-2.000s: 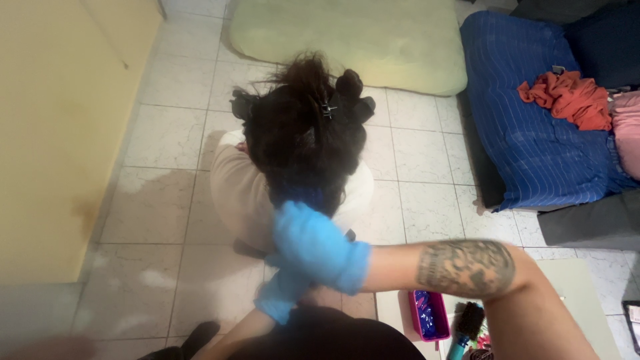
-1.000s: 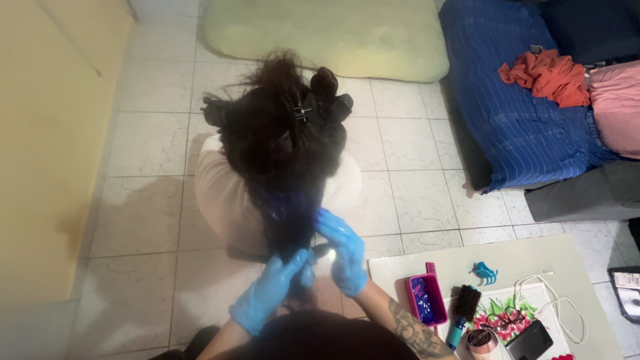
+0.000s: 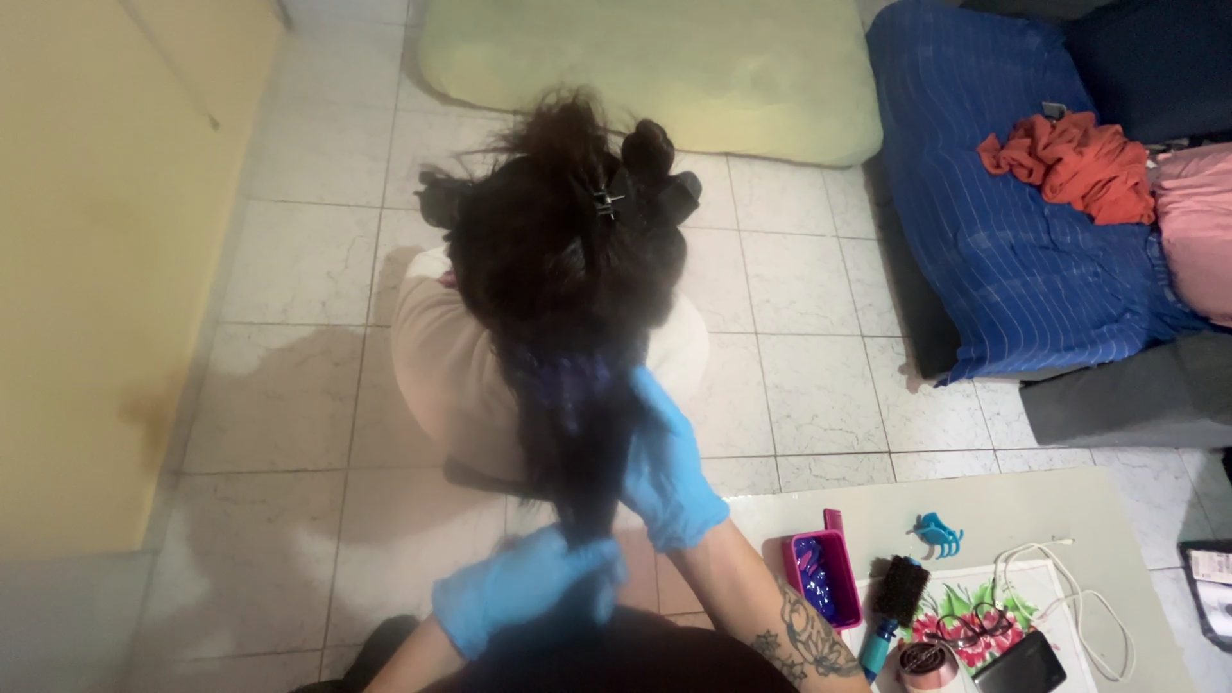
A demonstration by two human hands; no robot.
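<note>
A seated person with long dark hair (image 3: 577,279) has their back to me, the upper hair pinned up in sections with clips (image 3: 608,200). Purple-blue dye (image 3: 573,377) coats part of the loose lower hair. My left hand (image 3: 525,587), in a blue glove, is closed around the lower end of the hanging lock. Higher up, my right hand (image 3: 669,462), gloved too, lies along the lock's right side; its fingers are partly hidden behind the hair. At the lower right, a magenta bowl (image 3: 826,582) holds blue-purple dye.
On the low table (image 3: 1039,491) lie a blue claw clip (image 3: 938,535), a round hairbrush (image 3: 898,597), glasses (image 3: 974,626), a black phone (image 3: 1022,664) and a white cable (image 3: 1107,606). A sofa with a blue cover (image 3: 1020,241) stands at right; a green cushion (image 3: 654,67) lies beyond the person.
My right hand, crossed over the hair two seconds ago, is at the lock's right side. My left hand has shifted to the lock's lower end since one second ago.
</note>
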